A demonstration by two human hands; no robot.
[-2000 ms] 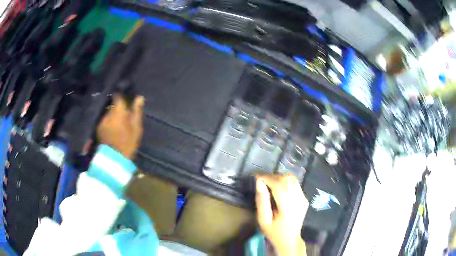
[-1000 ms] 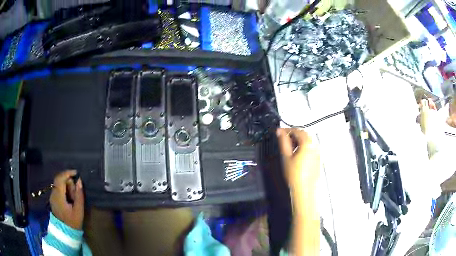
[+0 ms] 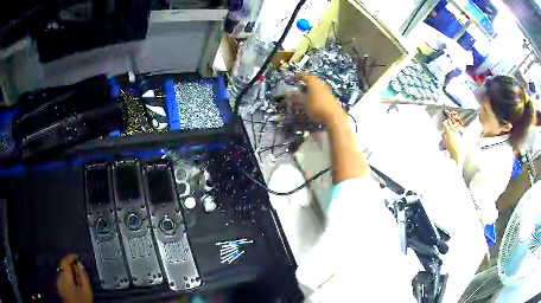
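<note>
My right hand (image 3: pixel 317 106) reaches into a heap of small shiny and dark hardware (image 3: pixel 332 71) at the upper middle. Its fingertips are blurred among the pieces, and I cannot tell if it holds any. My left hand (image 3: pixel 73 280) is small at the lower left with fingers curled; what is in it is not clear. Three long lock panels (image 3: pixel 140 251) lie side by side on the black mat, each with a round ring below a dark window. Thin silver pins (image 3: pixel 232 251) lie to their right.
Silver round parts (image 3: pixel 190 203) and dark bits lie right of the panels. Blue-edged bins (image 3: pixel 199 105) stand behind. A black cable (image 3: pixel 285 192) curves over the mat's edge. Black tools (image 3: pixel 418 228) lie on the white table (image 3: pixel 379 237). A person (image 3: pixel 495 130) and a fan (image 3: pixel 525 239) are at right.
My right hand has moved from the mat's right edge up to the hardware heap. The camera view has shifted up and right, so the panels appear lower left. The dark heap beside the silver parts looks sparser.
</note>
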